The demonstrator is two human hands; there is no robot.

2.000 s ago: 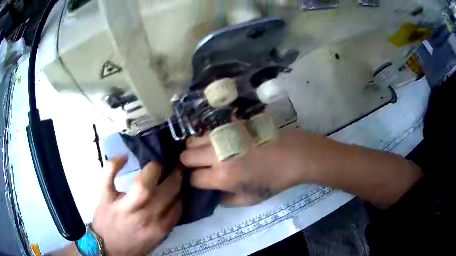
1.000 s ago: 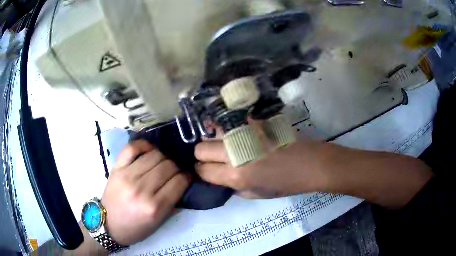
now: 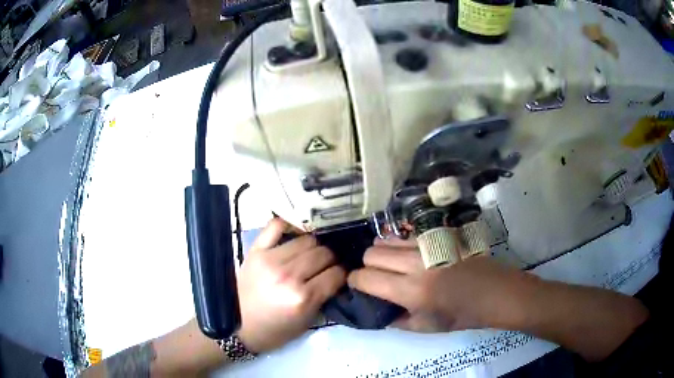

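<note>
A dark cut panel [image 3: 358, 306] lies on the white table under the front of the cream sewing machine head [image 3: 303, 122]. My left hand [image 3: 288, 288] presses on the panel's left part with curled fingers. My right hand [image 3: 443, 291] is on its right part, its fingertips partly hidden behind the ribbed tension knobs [image 3: 438, 247]. Both hands hold the panel close below the bent wire thread guides [image 3: 389, 224]. The needles and presser foot are hidden by the machine head and hands.
A black rod-like handle [image 3: 210, 258] hangs on a cable left of the head. A grey side table [image 3: 37, 210] is at the left, with a pile of white cloth [image 3: 52, 92] behind it. A dark bottle-like item with a yellow label [image 3: 484, 18] stands on the machine. A printed ruler strip edges the table.
The view has shifted left and up, showing more of the machine top and side table. Both hands stay on the panel. My left fingers, more spread at first, have curled onto the cloth.
</note>
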